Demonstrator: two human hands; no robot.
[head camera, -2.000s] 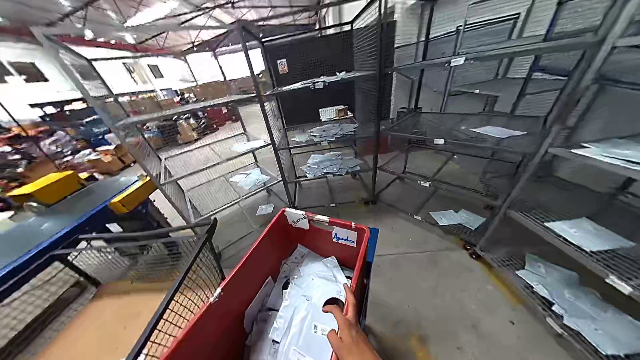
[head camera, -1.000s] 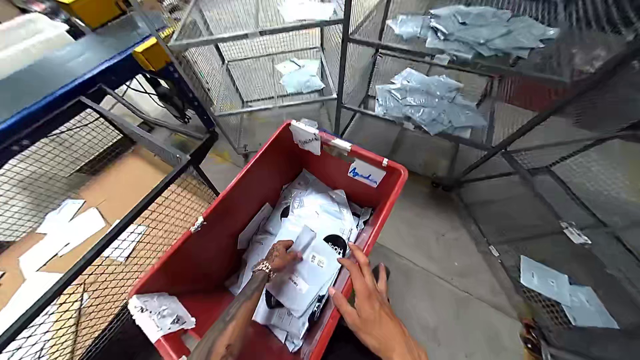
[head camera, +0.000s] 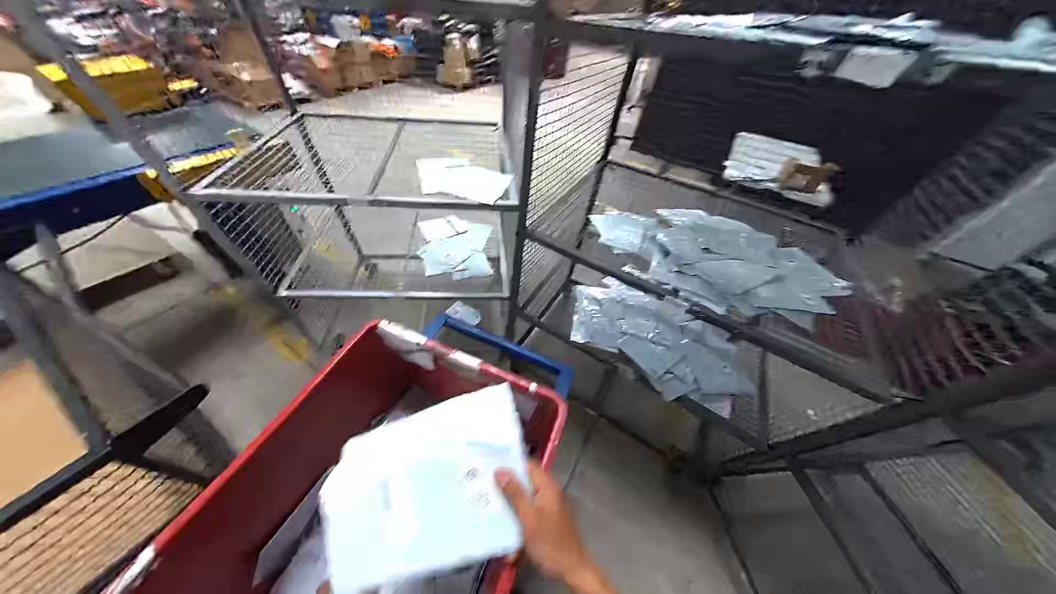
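My right hand (head camera: 549, 524) grips the right edge of a white plastic mailing bag (head camera: 429, 487), its thumb on the top face. The bag is raised over a red plastic bin (head camera: 272, 445), which holds more white mailers, partly hidden beneath it. Of my left hand (head camera: 324, 587) only a fingertip shows at the bag's lower left edge; its grip is hidden.
Ahead stand metal mesh shelves (head camera: 355, 200) with piles of grey-white mailers (head camera: 726, 264). A blue frame (head camera: 503, 351) borders the bin's far end. At left are a mesh cart (head camera: 99, 528) and a blue-sided conveyor (head camera: 74, 177). Cardboard boxes lie farther back.
A white mailer is now held up above the bin; one second ago both hands were down at the mailers inside. The view has swung up toward the shelves.
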